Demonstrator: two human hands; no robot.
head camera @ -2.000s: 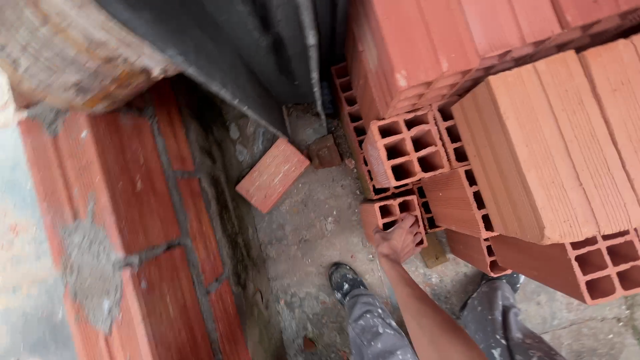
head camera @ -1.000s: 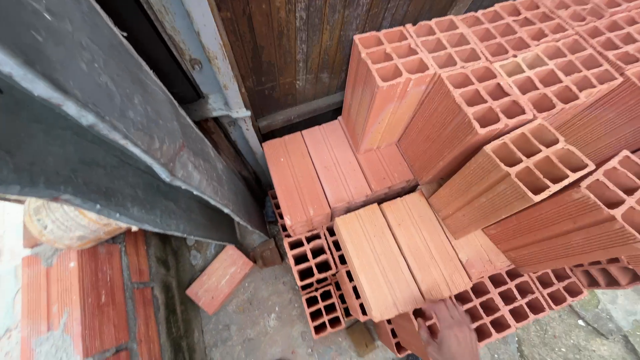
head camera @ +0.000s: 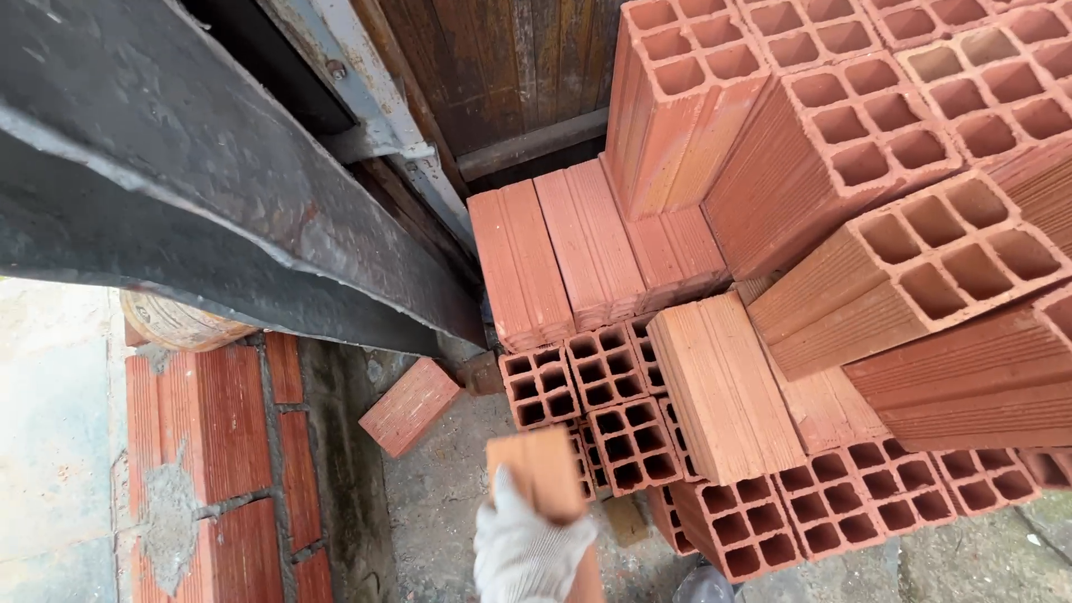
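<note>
My right hand [head camera: 532, 540], in a pale knit glove, grips an orange hollow clay brick [head camera: 540, 469] at the bottom centre, the thumb along its left side. Brick and glove are blurred. The brick is off the stack, above the concrete floor. To its right, one light orange brick [head camera: 724, 385] lies on its side on the stacked red hollow bricks [head camera: 632, 444]. What the reddish surface just below the glove belongs to, I cannot tell. My left hand is not visible.
Dark sheet [head camera: 251, 184] hangs at upper left. A low brick wall with mortar [head camera: 230, 435] stands at left, near a round container [head camera: 180, 318]. One loose brick [head camera: 410, 406] lies on the floor. Upright hollow bricks [head camera: 871, 126] fill the right. Behind is a wooden panel [head camera: 511, 67].
One of two light orange bricks side by side on the stack has left its place. A bare hand at the stack's front edge is gone from view; my gloved hand with a brick has come in.
</note>
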